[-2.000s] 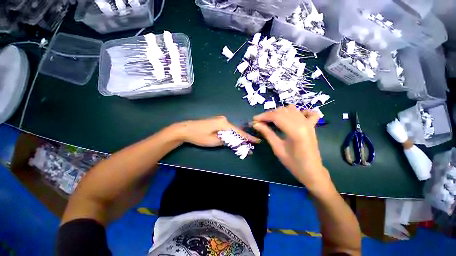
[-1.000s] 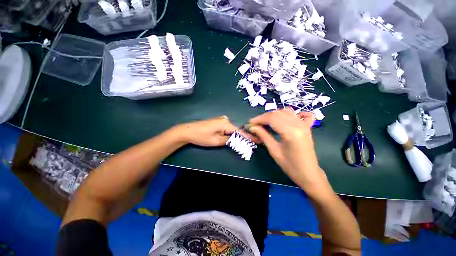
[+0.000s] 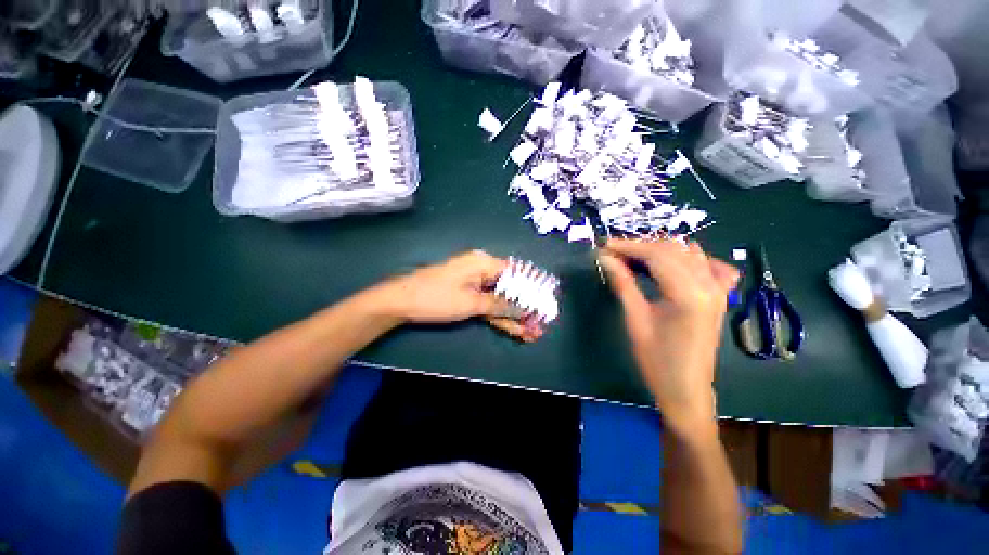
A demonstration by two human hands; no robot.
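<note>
My left hand (image 3: 461, 291) holds a row of white pieces (image 3: 528, 291), with its toothed side facing up and right. My right hand (image 3: 667, 287) is at the near edge of the loose pile of white pin-mounted pieces (image 3: 596, 152), to the right of the row and apart from it. Its thumb and forefinger are pinched at a thin dark stem (image 3: 602, 260); the blurred tips do not show clearly what they grip. A blue tool end (image 3: 734, 295) shows at the right side of this hand; the rest of the tool is hidden.
The finished-parts tub (image 3: 244, 195) is at the left beside a clear lid (image 3: 146, 136). Dark blue nippers (image 3: 770, 320) lie right of my right hand, near a white offcut (image 3: 740, 254). Parts tubs (image 3: 748, 163) line the back. A white bundle (image 3: 895, 345) lies at the right.
My right hand has moved away from the row, right and up to the pile's near edge. My left hand has turned the row so its teeth face more upward.
</note>
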